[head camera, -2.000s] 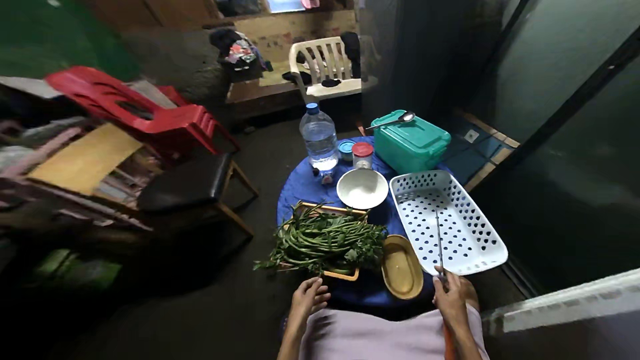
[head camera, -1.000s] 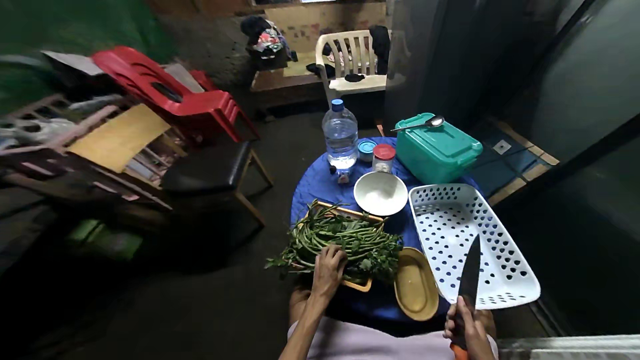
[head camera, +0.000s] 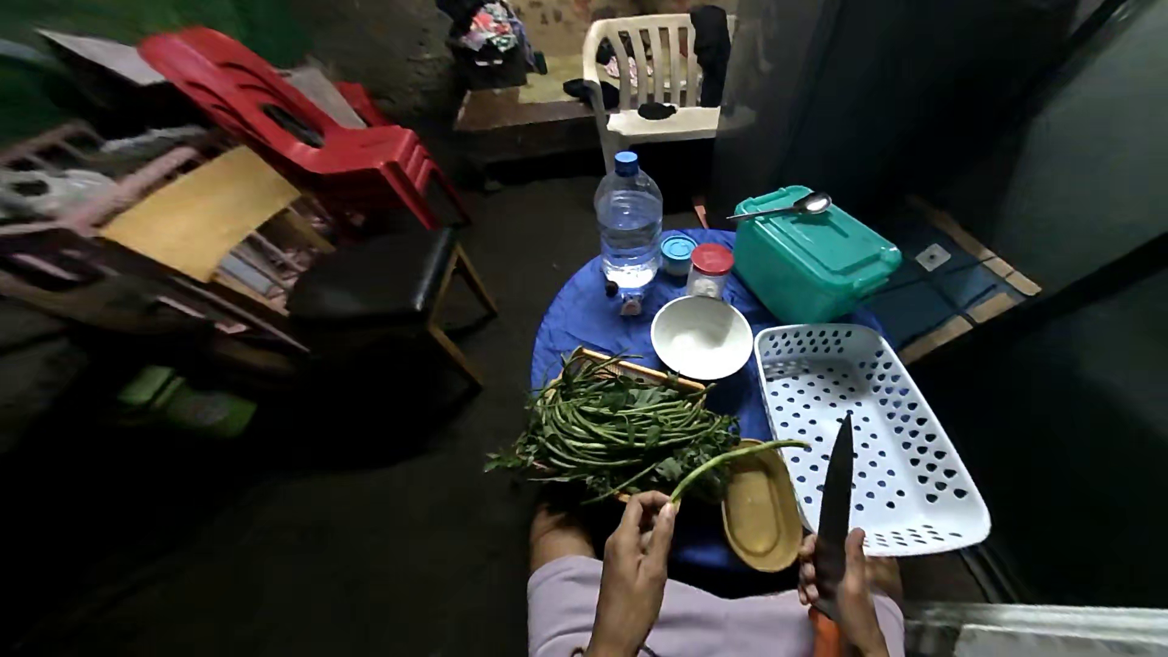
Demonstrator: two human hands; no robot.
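A long green bean (head camera: 730,464) is pinched between thumb and fingers of my left hand (head camera: 637,557), its free end reaching over the tan oval dish (head camera: 760,511). Behind that hand, a pile of long green beans and leafy stems (head camera: 620,429) fills an orange-rimmed basket (head camera: 652,372). My right hand (head camera: 844,584) grips a kitchen knife (head camera: 835,511) with an orange handle, its dark blade pointing up and away, over the near left side of the white perforated plastic basket (head camera: 940,447).
On the round table with a blue cover (head camera: 570,315) stand a white bowl (head camera: 702,338), a water bottle (head camera: 629,219), a red-lidded jar (head camera: 711,269), a blue-lidded container (head camera: 677,254) and a green lidded box (head camera: 812,251) bearing a spoon (head camera: 803,205). A black-seated stool (head camera: 374,278) stands left.
My left hand was at the pile one second ago; it is now nearer me, holding one bean. The knife stays in my right hand, its blade more upright than two seconds ago.
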